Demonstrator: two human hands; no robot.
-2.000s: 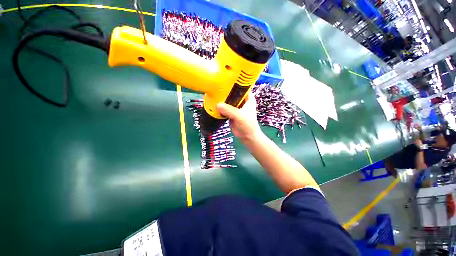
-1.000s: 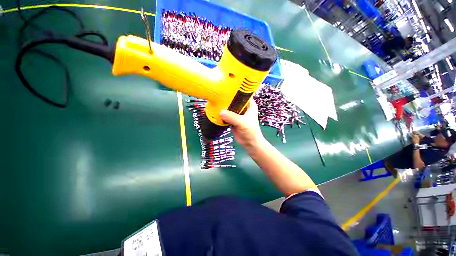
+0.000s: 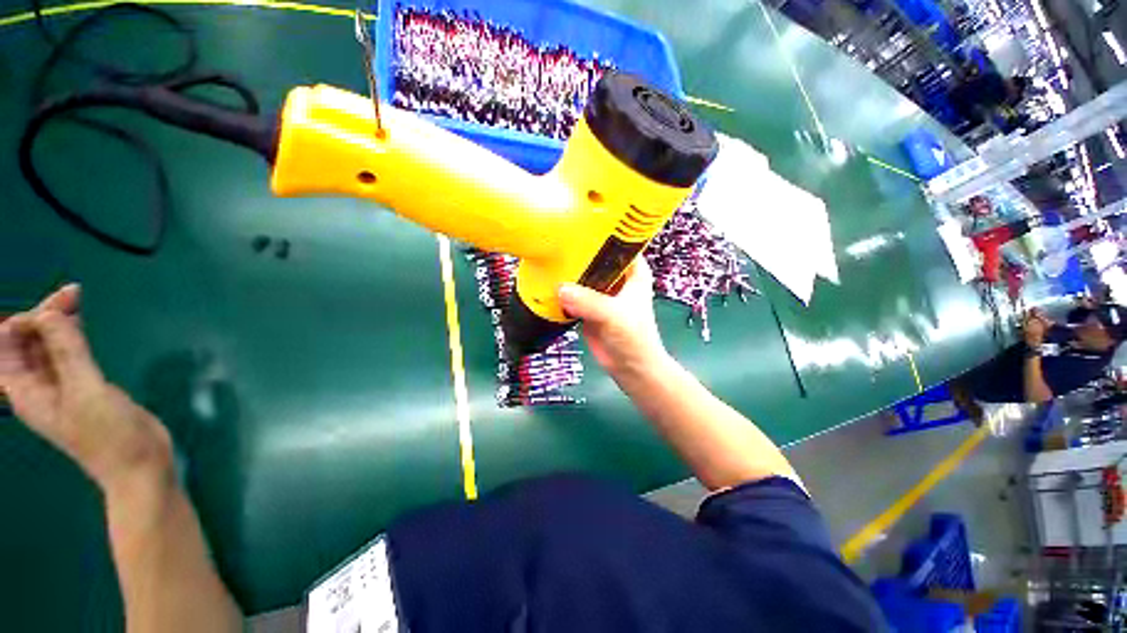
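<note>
My right hand (image 3: 614, 317) grips the yellow heat gun (image 3: 457, 186) by its body near the black nozzle, fingers partly hidden behind it. The nozzle points down over the laid-out row of wire leads (image 3: 550, 375), hiding part of it. The handle points left, with the black cord at its end. My left hand (image 3: 56, 371) is at the far left, over the green bench, fingers loosely apart, with nothing seen in it. A loose pile of leads (image 3: 698, 262) lies right of the gun.
A blue bin (image 3: 643, 47) full of leads stands behind the gun. White paper sheets (image 3: 772, 223) lie to its right. The black cord (image 3: 87, 229) loops at the left, near small black pieces (image 3: 271, 247). Another person (image 3: 1065, 359) is at the far right.
My left hand has come into view at the left. The heat gun in my right hand has moved slightly right. The view has shifted a little.
</note>
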